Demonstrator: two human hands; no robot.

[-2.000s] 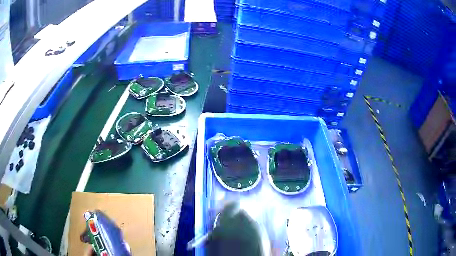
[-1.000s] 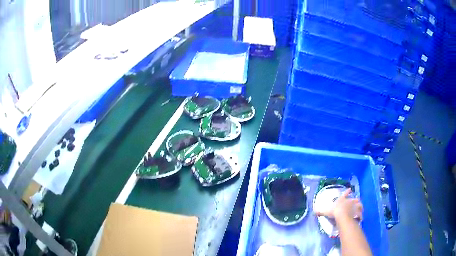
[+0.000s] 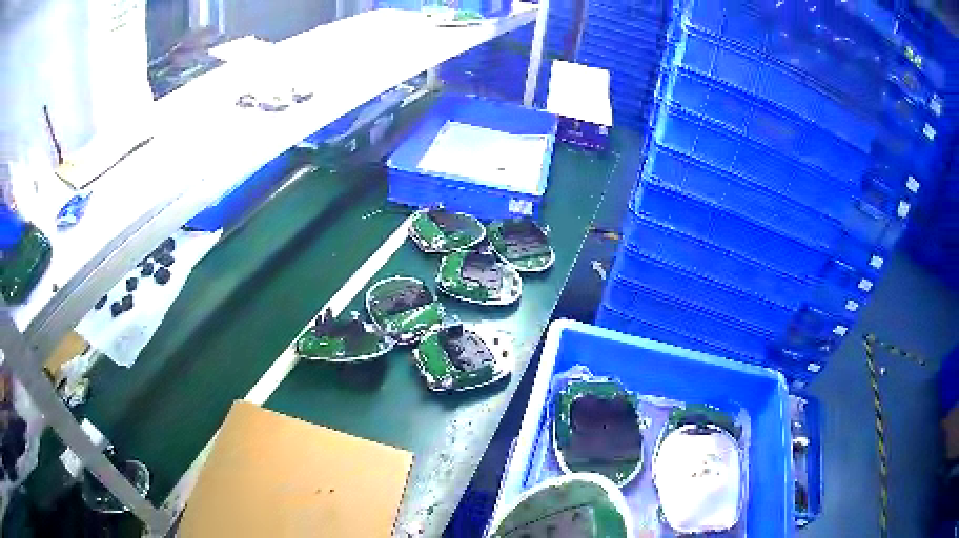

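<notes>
An open blue tote (image 3: 657, 352) stands at the lower right. In it a housing half with a green board and black centre (image 3: 597, 429) lies face up at the left. Beside it a glossy white shell (image 3: 697, 478) lies over a green-edged unit. Another pale-rimmed unit with green inside (image 3: 568, 513) shows at the bottom edge, cut off; what supports it cannot be seen. Several housing halves lie grouped on the green bench, the nearest one (image 3: 458, 358) near the bench edge. Neither of my hands is in the picture.
A tan cardboard sheet (image 3: 300, 478) lies on the near bench. A shallow blue tray (image 3: 468, 192) stands at the far end. Stacked blue totes (image 3: 757, 200) rise behind the open tote. Small black parts (image 3: 137, 278) lie on a white sheet at left, below a white shelf (image 3: 347, 68).
My view has shifted, so the bench and tote sit further right than at first. The hand that was on the white shell has left the picture. A green-filled unit now shows at the bottom edge.
</notes>
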